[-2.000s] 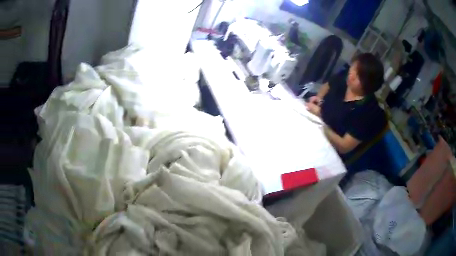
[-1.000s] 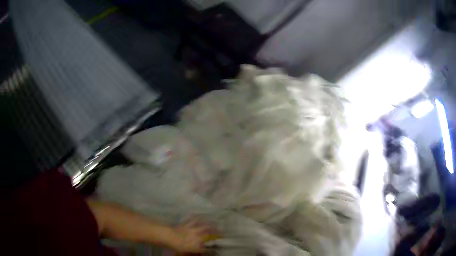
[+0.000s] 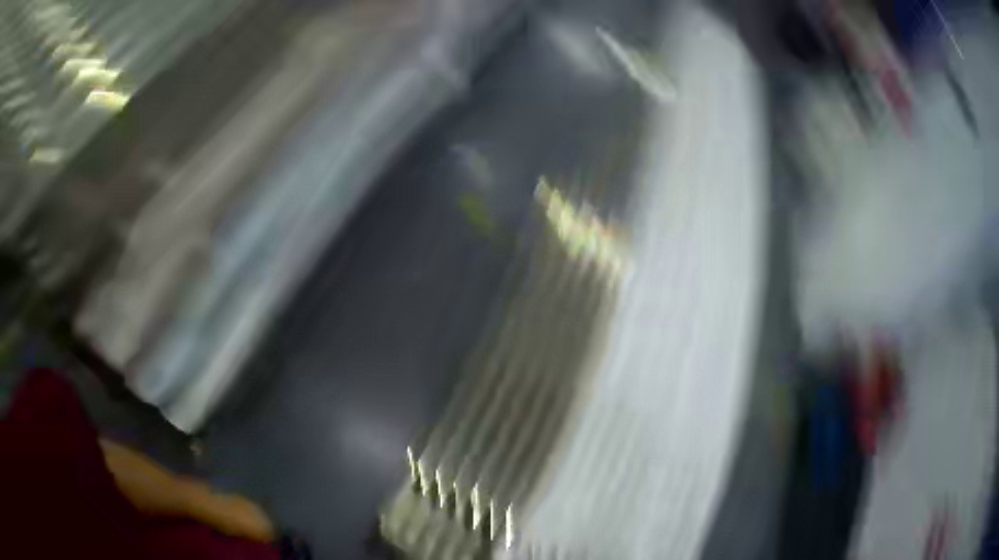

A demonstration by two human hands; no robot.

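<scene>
The picture is heavily blurred. A long strip of ridged white cloth point(image 3: 668, 361) runs from top to bottom right of the middle. Bare metal bars point(image 3: 515, 361) lie along its left side, with shiny bar ends at both ends. My left hand point(image 3: 236, 514) is small and blurred at the lower left, below a dark red sleeve, apart from the bars and cloth. Its fingers cannot be made out. My right hand is not in view.
Stacked layers with grey-beige and pale blue edges point(image 3: 274, 241) stand on the left. Dark grey floor point(image 3: 362, 317) lies between them and the bars. More metal bars point(image 3: 93, 82) show at the upper left. Blurred white and red things point(image 3: 876, 383) are on the right.
The view has swung left, away from the sewing table and the cream cloth heap. My left hand, earlier over that heap, now shows away from it at the lower left.
</scene>
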